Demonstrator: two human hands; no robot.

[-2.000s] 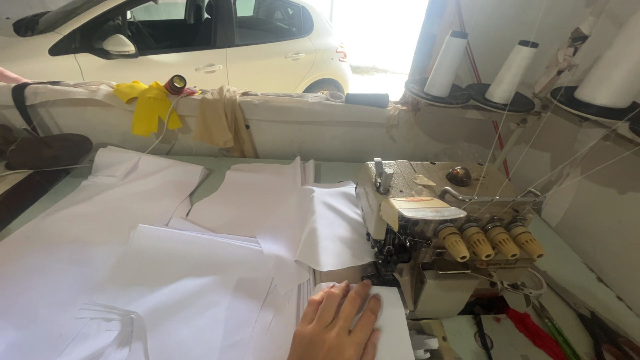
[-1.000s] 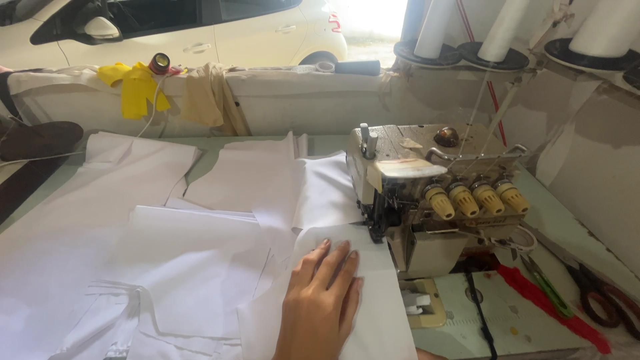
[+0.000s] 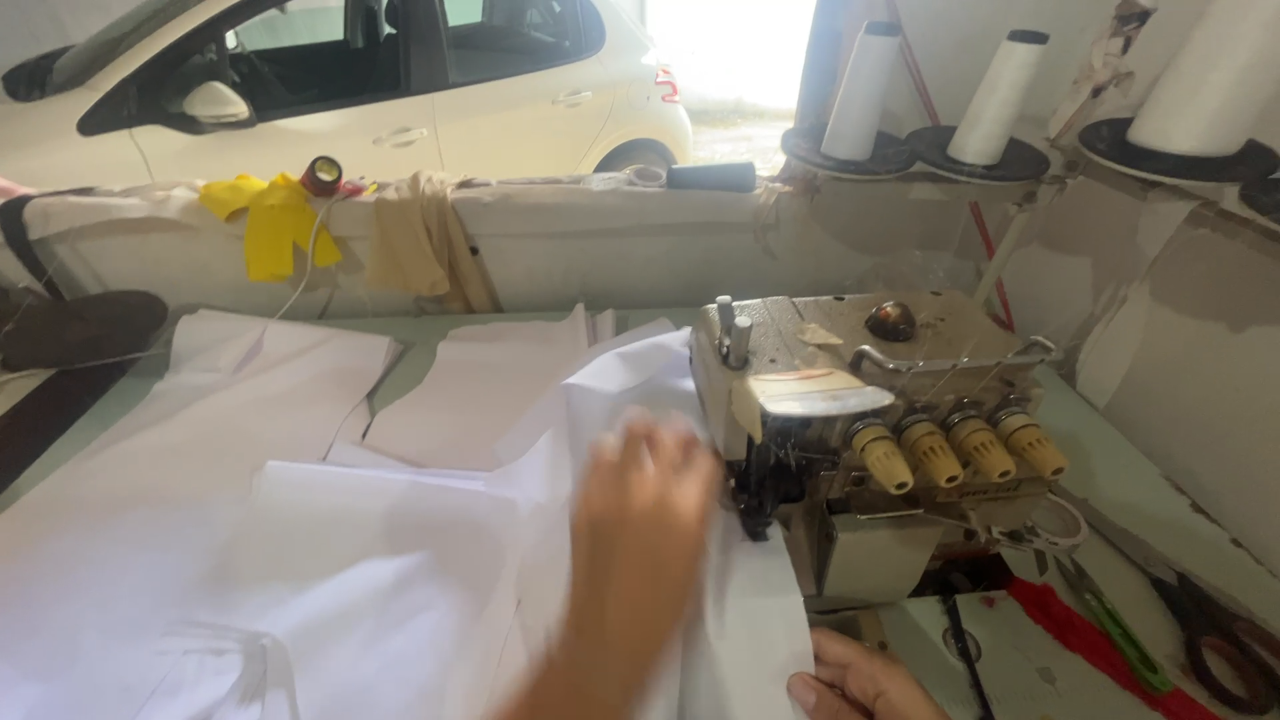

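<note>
White fabric [image 3: 750,610] runs under the presser foot of an overlock sewing machine [image 3: 850,370], with its far part raised in a fold at the machine's left. My left hand [image 3: 645,500], blurred, is over this fabric just left of the needle area, fingers curled; whether it grips the cloth is not plain. At the bottom, my right hand [image 3: 855,680] pinches the fabric's right edge between thumb and fingers. More white fabric pieces [image 3: 390,550] lie spread and stacked at the left.
Thread cones [image 3: 862,95] stand behind the machine. Scissors [image 3: 1215,640], green-handled thread snips [image 3: 1120,630] and a red cloth strip [image 3: 1060,610] lie at the right. Yellow cloth [image 3: 275,225] hangs on the ledge at the back, and a car [image 3: 500,110] stands beyond.
My left hand was flat on the fabric and has moved forward, lifting off with curled fingers. The fabric beyond it has risen into a fold. More of my right hand shows at the fabric's edge.
</note>
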